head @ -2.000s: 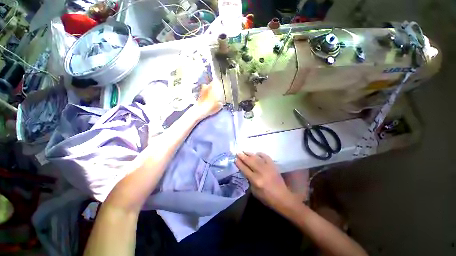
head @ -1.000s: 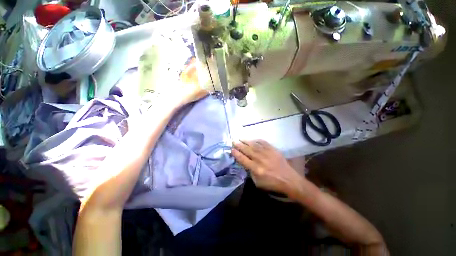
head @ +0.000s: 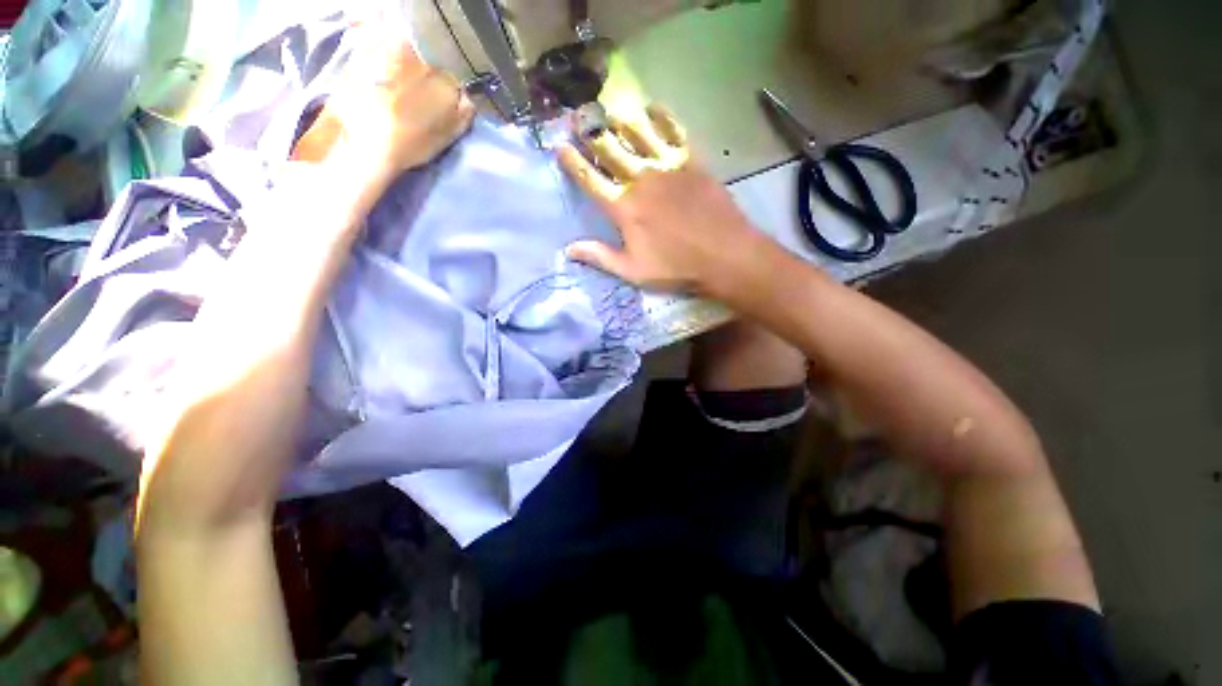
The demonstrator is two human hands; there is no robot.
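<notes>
The lavender garment (head: 456, 282) lies bunched on the sewing table and hangs over its front edge. The presser foot and needle (head: 531, 126) are at the left end of the machine head, at the cloth's edge. My left hand (head: 402, 114) is left of the needle, fingers curled on the cloth, in strong glare; its exact hold is hard to see. My right hand (head: 657, 201) is right of and just in front of the needle, fingers spread, resting flat at the cloth's right edge and on the machine bed.
Black-handled scissors (head: 858, 201) lie on the table right of my right hand. The tape measure (head: 1059, 74) hangs at the right end. The round tub (head: 81, 67) is at the back left. The table's front edge (head: 684, 322) runs above my lap.
My view has tilted down and closer. My right hand has moved up along the cloth's edge to beside the needle, and its fingers have spread. My left hand remains left of the needle.
</notes>
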